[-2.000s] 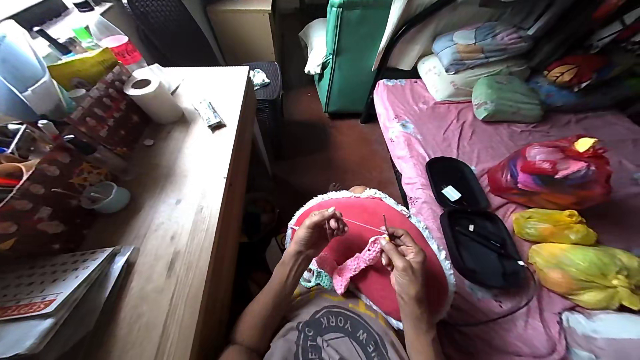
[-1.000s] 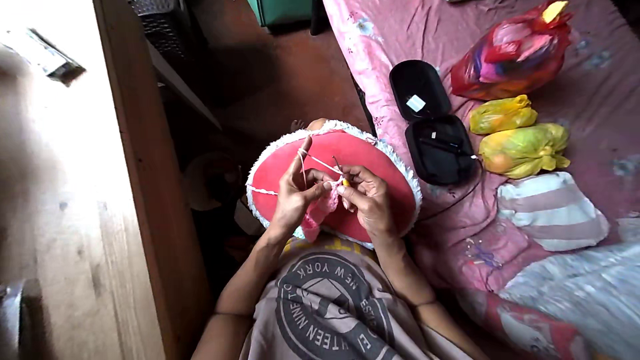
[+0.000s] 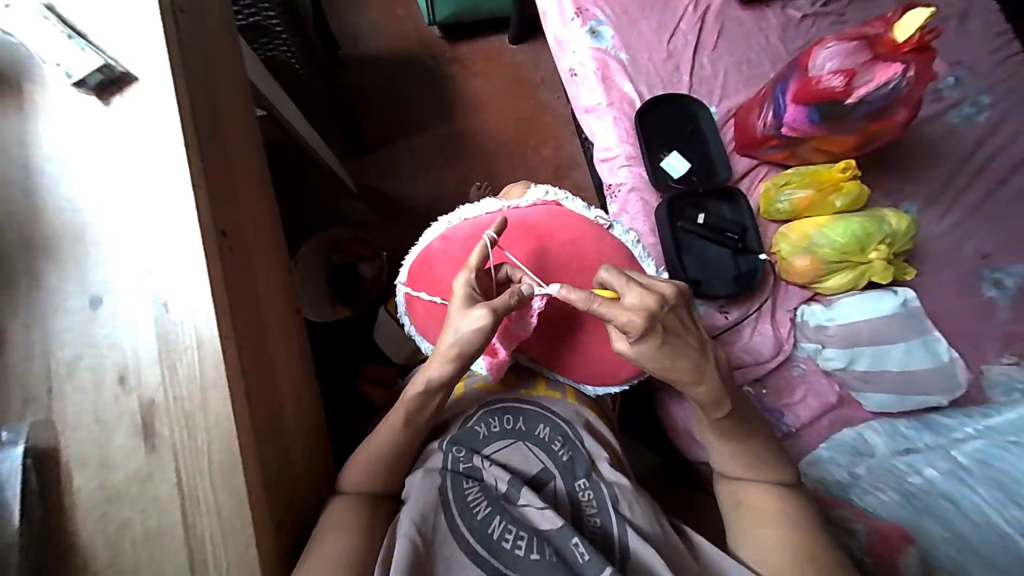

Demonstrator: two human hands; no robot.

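Observation:
A pink crocheted piece (image 3: 512, 334) hangs from the fingertips of my left hand (image 3: 478, 308), over a round red cushion (image 3: 584, 240) with a white fluffy edge on my lap. White yarn (image 3: 426, 295) crosses the cushion, loops around my raised left index finger and runs down to the work. My right hand (image 3: 650, 324) grips a crochet hook with a yellow handle (image 3: 606, 294); its index fingertip is close to the left thumb, where yarn and hook meet. The hook's tip is too small to make out.
A wooden table (image 3: 120, 320) stands at the left. On the pink-sheeted bed (image 3: 608, 104) at the right lie an open black case (image 3: 708, 240), a red plastic bag (image 3: 840, 96), yellow bags (image 3: 844, 248) and a striped cloth (image 3: 880, 348).
The view has tilted down and turned right since the first frame. My left index finger, now raised, has yarn looped around it. My right hand has turned, its index finger pointing along the hook.

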